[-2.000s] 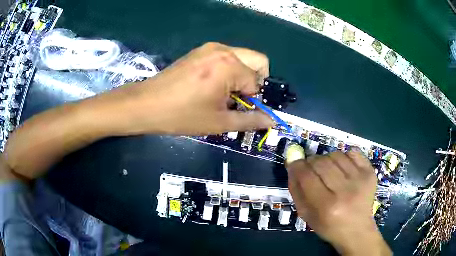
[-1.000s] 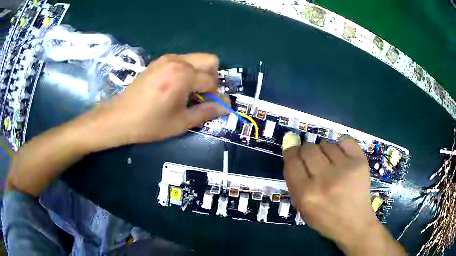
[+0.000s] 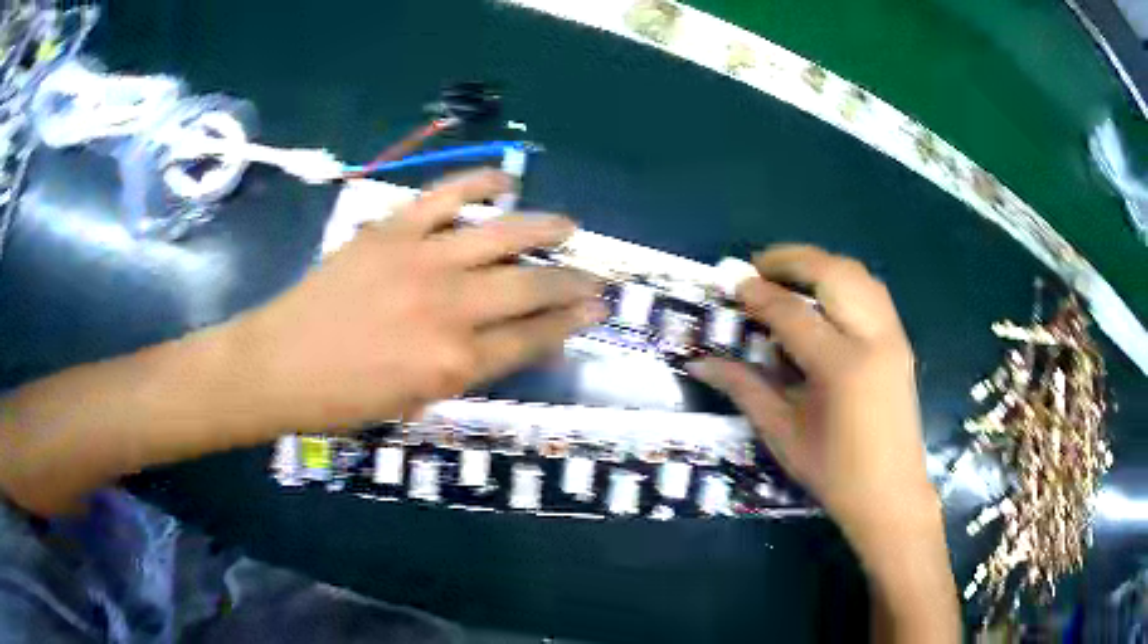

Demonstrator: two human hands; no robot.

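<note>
The upper white power strip housing [image 3: 636,262] lies aslant, its dark inside showing white blocks. My left hand [image 3: 441,289] is over its left part, fingers apart, blurred, with no part seen in it. My right hand [image 3: 818,340] has its fingers at the far edge and thumb at the near edge of the housing, gripping it. A blue wire [image 3: 434,157] and a brown-red wire [image 3: 405,142] run from the white power cord [image 3: 302,161] beyond the left hand. The lower housing [image 3: 592,421] lies nearer me, partly hidden by the right hand.
A coiled cord in a clear plastic bag [image 3: 208,157] lies at the left. A small black part [image 3: 466,101] lies beyond the wires. A pile of copper strips [image 3: 1051,440] is at the right. A pale worn rail [image 3: 818,82] borders the green belt. More parts show at the upper left edge.
My left hand has let go of the wires, which now lie beyond the housing's left end. My right hand has turned and now spans the housing. The view has shifted, and the copper pile shows more fully.
</note>
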